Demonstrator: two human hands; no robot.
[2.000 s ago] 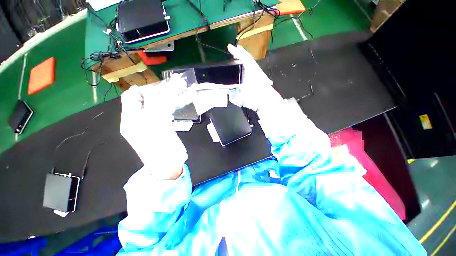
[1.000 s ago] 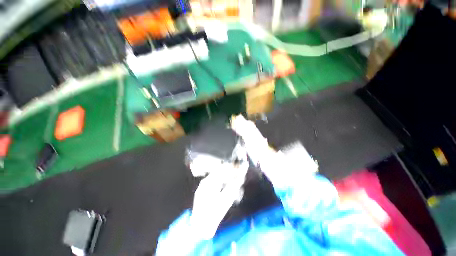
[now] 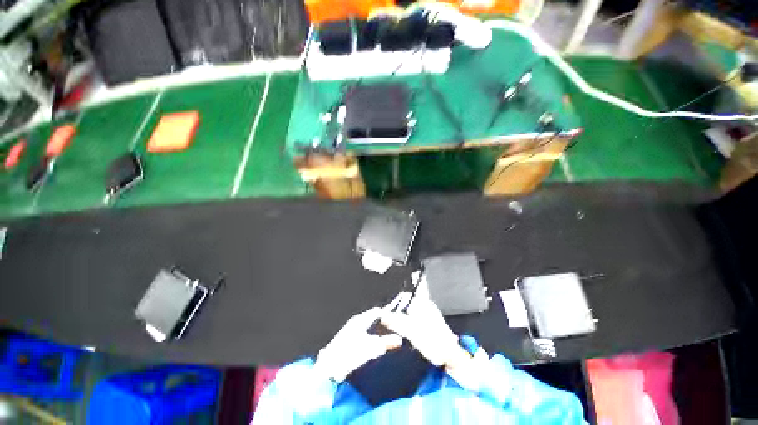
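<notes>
My left hand and my right hand, in pale gloves, meet low in the middle, in front of the black belt. A small pale, shiny shape shows at the fingertips; blur hides whether it is held. A dark grey flat box lies on the belt just beyond my right hand. Another box with a white tag lies farther off. A paler box with a white tag lies to the right.
Another box lies on the belt at left. Behind stands a raised green bench on wooden blocks, with a dark unit and loose cables. Orange pads lie on the green line. Blue stools are at lower left.
The view has swung and shows more belt. My hands have come down and together; the box held up between them earlier is no longer raised. Three boxes now lie around them on the belt.
</notes>
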